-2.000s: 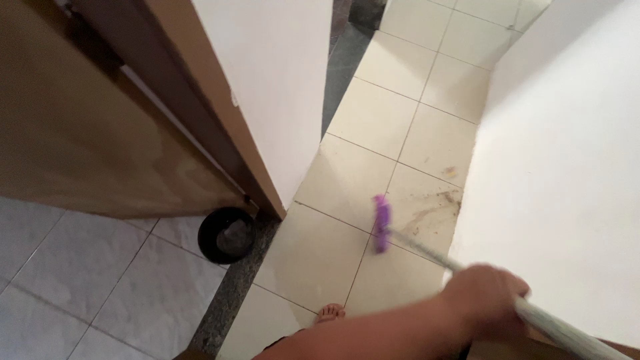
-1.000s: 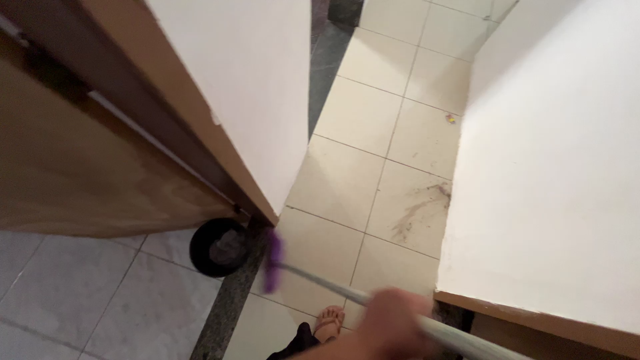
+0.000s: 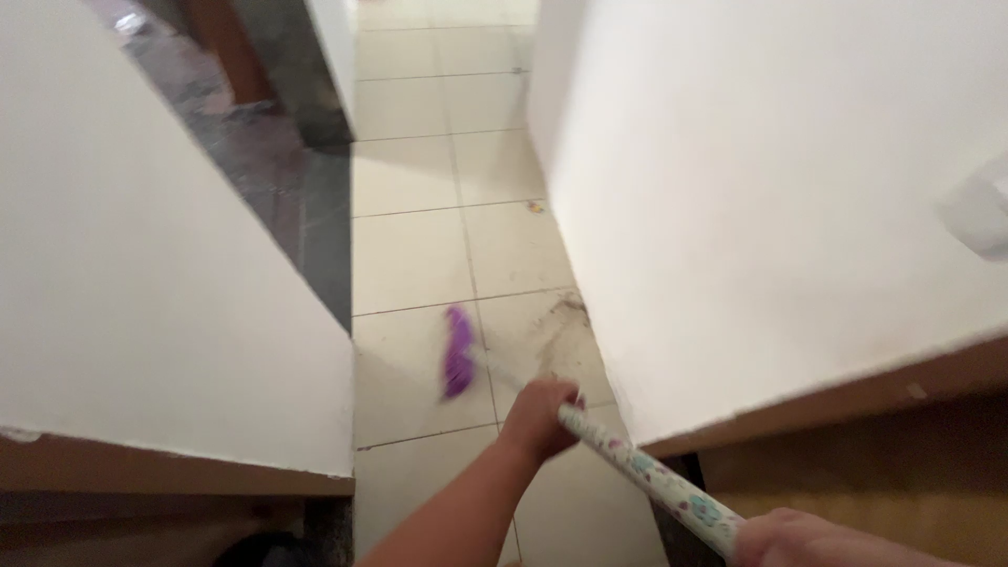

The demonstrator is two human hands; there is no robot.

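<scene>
A broom with a purple head (image 3: 458, 352) and a long pale handle with a flower pattern (image 3: 650, 476) reaches from the lower right toward the middle of the hallway. My left hand (image 3: 545, 417) grips the handle partway down, near the centre. Higher on the handle, at the bottom right, my right hand (image 3: 795, 539) is closed around it, partly cut off by the frame edge. Blurred, the broom head is at the cream tiled floor (image 3: 409, 260), left of a heap of dark dirt (image 3: 573, 303) by the right wall.
White walls (image 3: 181, 315) (image 3: 756, 197) flank the narrow hallway. A small yellowish scrap (image 3: 535, 206) lies farther up by the right wall. Brown wooden door frames (image 3: 173, 468) stand low on both sides. A dark doorway floor (image 3: 268, 173) opens at the upper left.
The view has turned and shifted considerably. The broom head was beside the black bin at the left doorway one second ago; now it is out over the hallway tiles. My right hand has come into view.
</scene>
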